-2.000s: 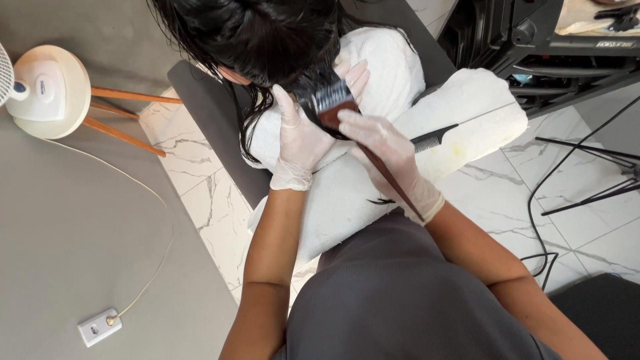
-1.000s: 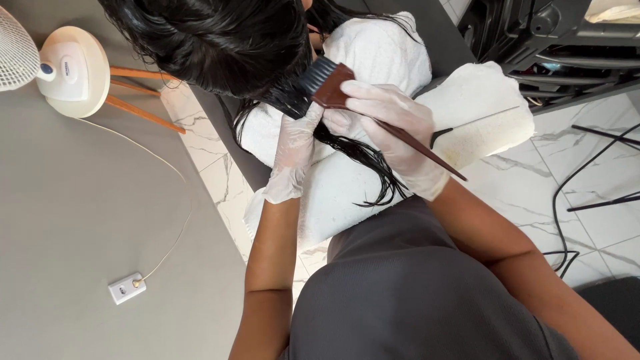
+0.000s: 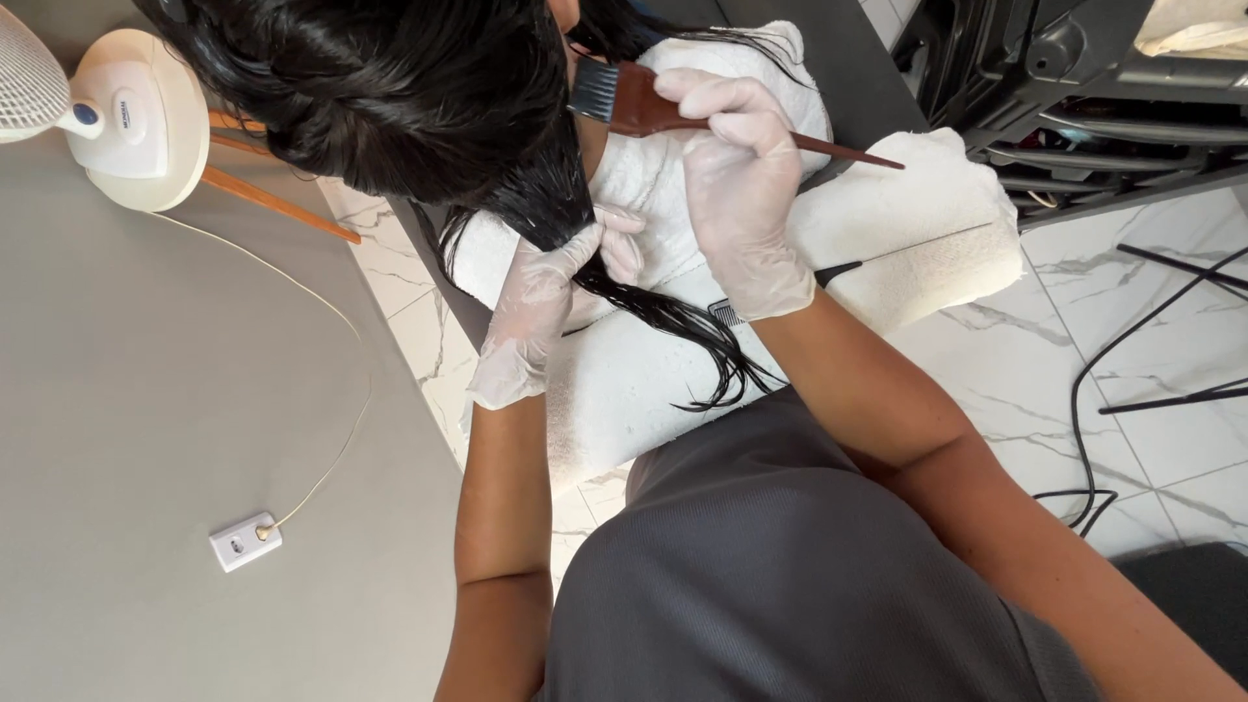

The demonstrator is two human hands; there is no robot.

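Observation:
My left hand (image 3: pixel 546 302), in a translucent glove, grips a strand of wet black hair (image 3: pixel 551 185) below a seated person's head; the loose ends (image 3: pixel 697 327) trail over a white towel (image 3: pixel 624 390). In my gloved right hand (image 3: pixel 746 175) is a brown tint brush (image 3: pixel 648 100), held by the base of its handle. Its dark bristles lie beside the neck, at the edge of the hair. A black comb (image 3: pixel 726 312) rests on the towel, partly hidden by my right wrist. Another white towel (image 3: pixel 760 88) wraps the person's shoulders.
At the left, a white fan (image 3: pixel 122 122) stands on a round stool with wooden legs (image 3: pixel 283 205). Its cord runs to a wall socket (image 3: pixel 246 542). A black trolley (image 3: pixel 1053 58) is at the upper right. A black cable (image 3: pixel 1077 419) crosses the marble-patterned floor (image 3: pixel 1033 370).
My right hand has moved the brush up to beside the neck, away from my left hand. The left hand still grips the strand.

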